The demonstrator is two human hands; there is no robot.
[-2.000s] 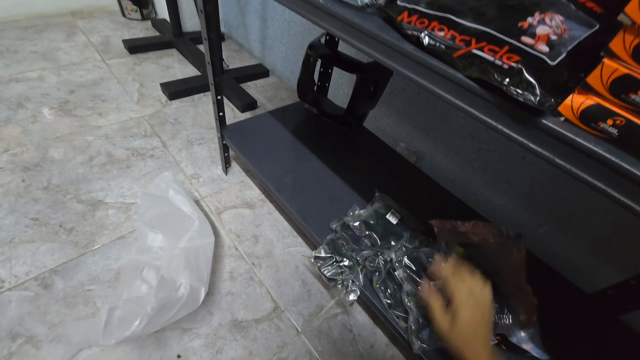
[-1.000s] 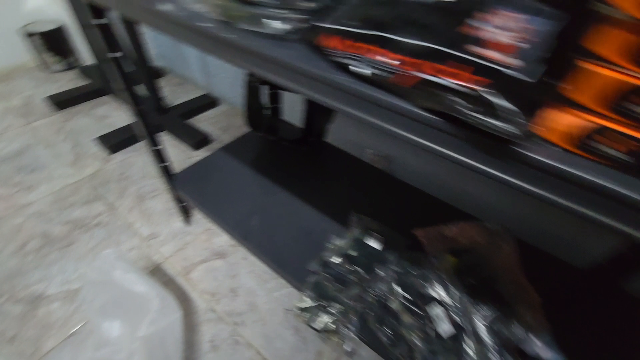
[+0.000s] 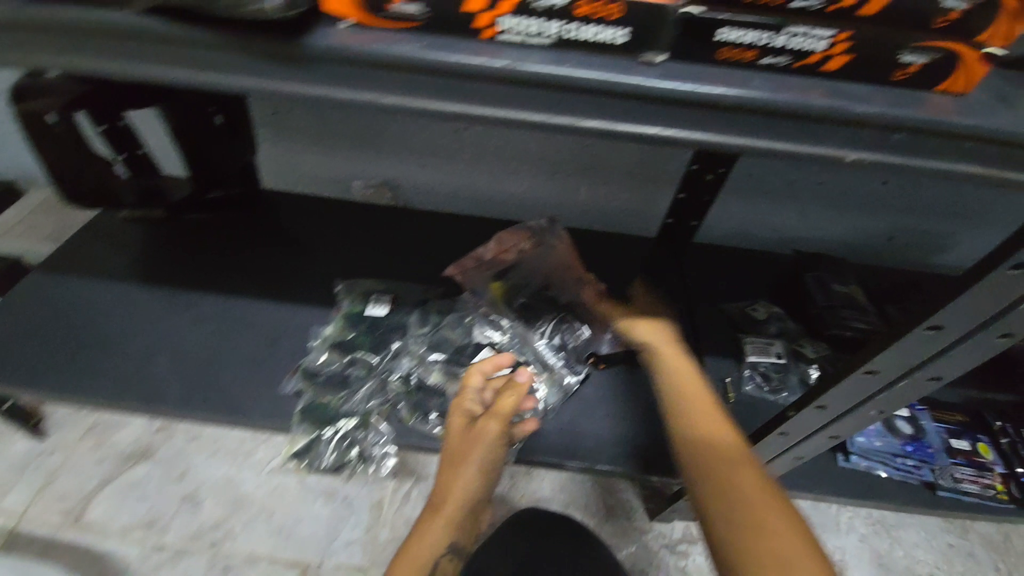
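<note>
Clear plastic bags of dark parts lie in a pile on the lower black metal shelf. My left hand is at the right side of the pile, its fingers bent around the edge of a clear bag with a white label. Behind the pile lies a reddish clear plastic bag. My right hand is just right of that bag, blurred, so its fingers and any hold are unclear. A small black piece shows below my right hand.
A black plastic frame part stands at the shelf's back left. Above runs the upper shelf edge with orange and black boxes. A perforated upright crosses at right, near more bagged parts and blue packets.
The view has swung right along the shelf. Both my hands are now at the bags; one second ago neither showed. The perforated upright and blue packets at right have come into view.
</note>
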